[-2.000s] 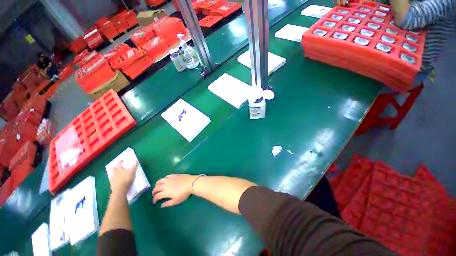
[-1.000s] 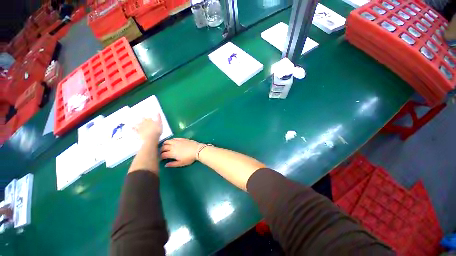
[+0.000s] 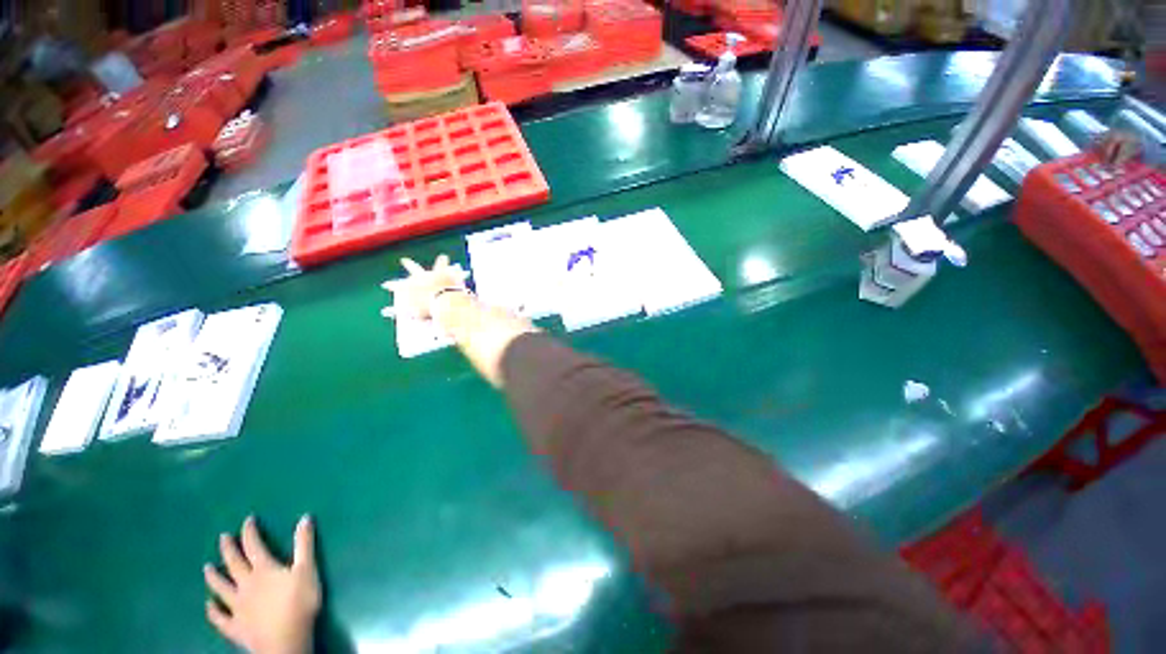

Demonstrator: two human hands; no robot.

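Several flat white boxes, some with a small dark figure, lie side by side on the green conveyor; one is the white box point(image 3: 607, 271) in the middle group. My right hand point(image 3: 432, 296) lies spread over the leftmost white box point(image 3: 422, 337) of that group, covering much of it; its fingers are apart and not wrapped around it. My left hand point(image 3: 266, 590) is empty with fingers spread, over the green surface at the lower left. Another group of white boxes point(image 3: 217, 376) lies at the left.
A red compartment tray point(image 3: 422, 179) is on the far side. A slanted metal post point(image 3: 985, 121) rises at the right beside a white container point(image 3: 899, 266). Stacked filled red trays point(image 3: 1087, 236) stand at the right. A pump bottle point(image 3: 720, 92) is on the far ledge.
The view has turned left. My right hand has moved from beside the boxes onto the leftmost one. My left hand has left the boxes and moved left and nearer me.
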